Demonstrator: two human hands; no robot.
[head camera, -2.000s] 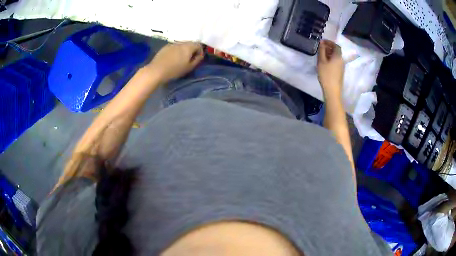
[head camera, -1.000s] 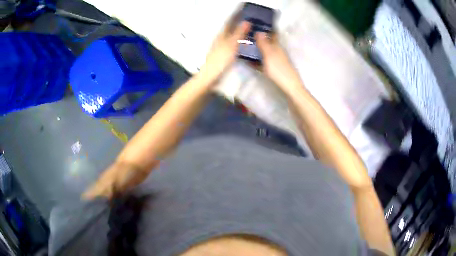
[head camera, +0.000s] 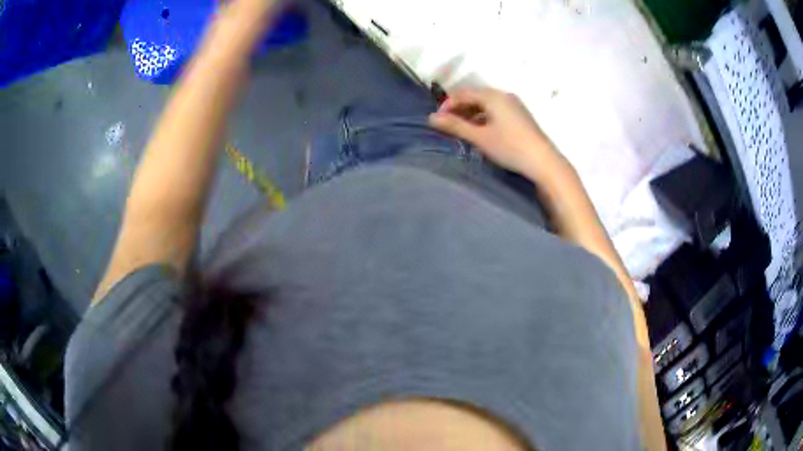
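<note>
My right hand (head camera: 489, 123) is at the near edge of the white-covered bench (head camera: 563, 79), close to my waist. Its fingers are curled with the fingertips together; I cannot tell whether anything small is between them. A small dark thing shows at the bench edge beside the fingertips. My left forearm reaches up over the blue stool to the top edge, blurred, and the left hand is cut off there. A black housing (head camera: 691, 189) lies on crumpled white wrap (head camera: 647, 233) at the right.
Several black housings (head camera: 704, 352) stand in rows at the lower right. A dark-speckled white sheet (head camera: 748, 132) runs down the far right, with a green surface (head camera: 691, 18) at the top. The blue stool (head camera: 163, 44) and stacked blue crates (head camera: 53, 35) are at the upper left.
Both hands have come off the black housing they were on, which is now out of view. My right hand moved back to the bench edge; my left arm swung left and up.
</note>
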